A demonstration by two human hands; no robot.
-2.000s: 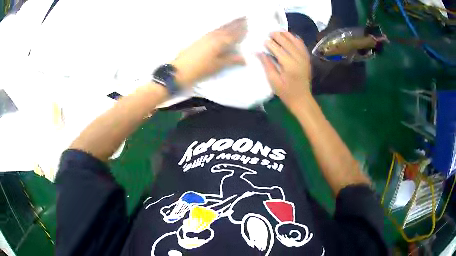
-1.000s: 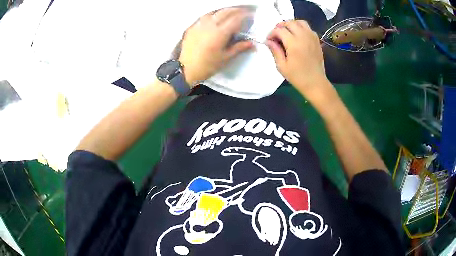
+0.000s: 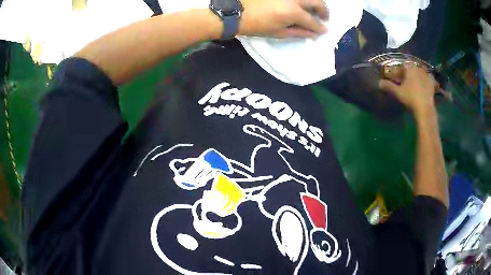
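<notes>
A white garment piece (image 3: 301, 59) lies at the top centre, its rounded near edge close to my shirt. My left hand (image 3: 282, 16) rests flat on it with the palm down, near the top edge of the picture. My right hand (image 3: 412, 83) is at the steam iron (image 3: 395, 62) on the right, its fingers around the handle. The iron sits over the dark pad, and my hand hides part of it. The image is slightly blurred there.
More white cloth (image 3: 75, 27) lies at the upper left, and another white piece (image 3: 395, 21) at the upper right. The green floor (image 3: 366, 153) shows below the iron. A yellow frame (image 3: 377, 210) and a cluttered bin of papers (image 3: 465, 228) stand at the lower right.
My right hand has left the white cloth and moved right to take hold of the iron. My left hand now lies flat on the cloth. The view has shifted.
</notes>
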